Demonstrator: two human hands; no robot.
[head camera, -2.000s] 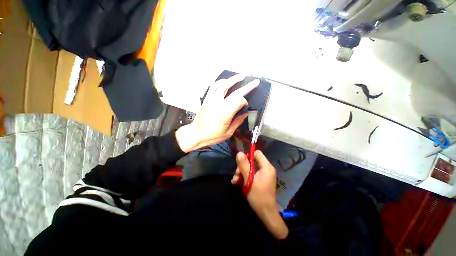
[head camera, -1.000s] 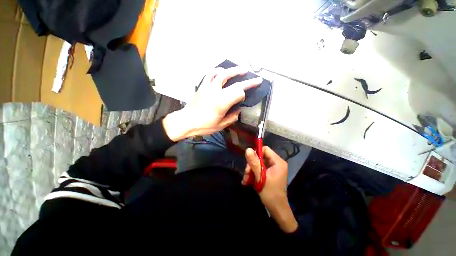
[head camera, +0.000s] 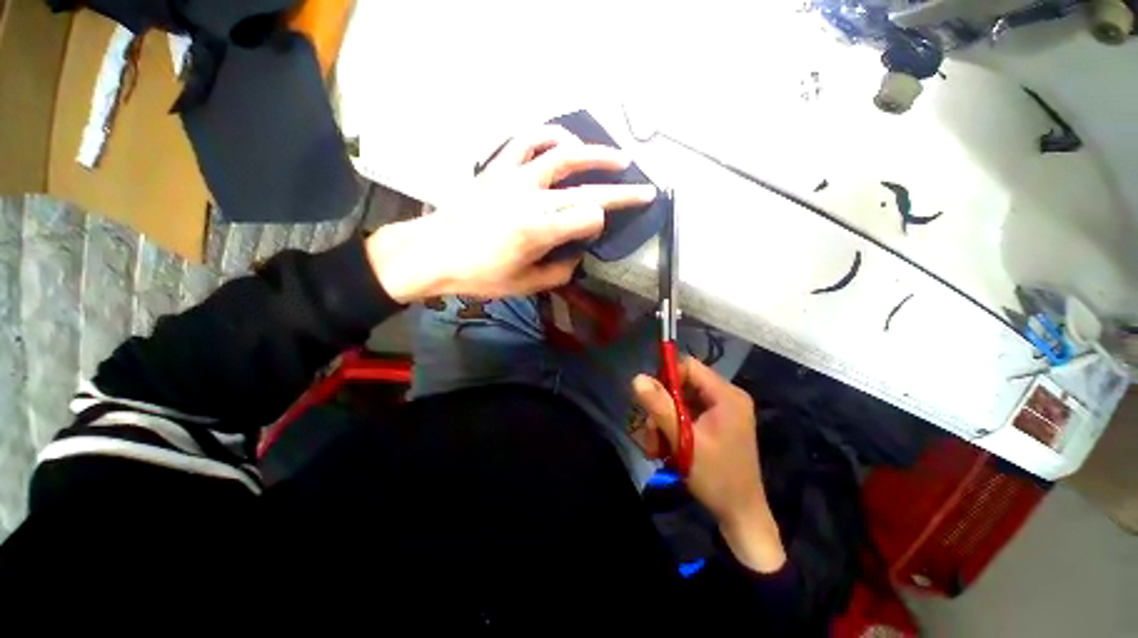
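A dark blue-grey garment piece (head camera: 630, 231) lies at the front edge of the white table (head camera: 774, 293). My left hand (head camera: 518, 212) presses on it with the fingers spread, hiding much of it. My right hand (head camera: 718, 436) holds red-handled scissors (head camera: 668, 324) below the table edge. The blades point up and away, look closed or nearly so, and their tips are at the right edge of the piece, near my left fingertips. Whether they touch the cloth is hard to tell in the glare.
Thin black trimmings (head camera: 840, 274) lie on the table. Blue snips (head camera: 1046, 337) and a small tray (head camera: 1046, 416) are at its right end. Machine parts (head camera: 899, 87) are at top right. Dark cloth (head camera: 268, 131) hangs over cardboard (head camera: 137, 175) at left. A red crate (head camera: 961, 517) is lower right.
The view has shifted, so table and cloth appear further up and left. The scissors have turned more upright, and their blades have moved along the rounded right edge of the piece. Both hands keep their hold.
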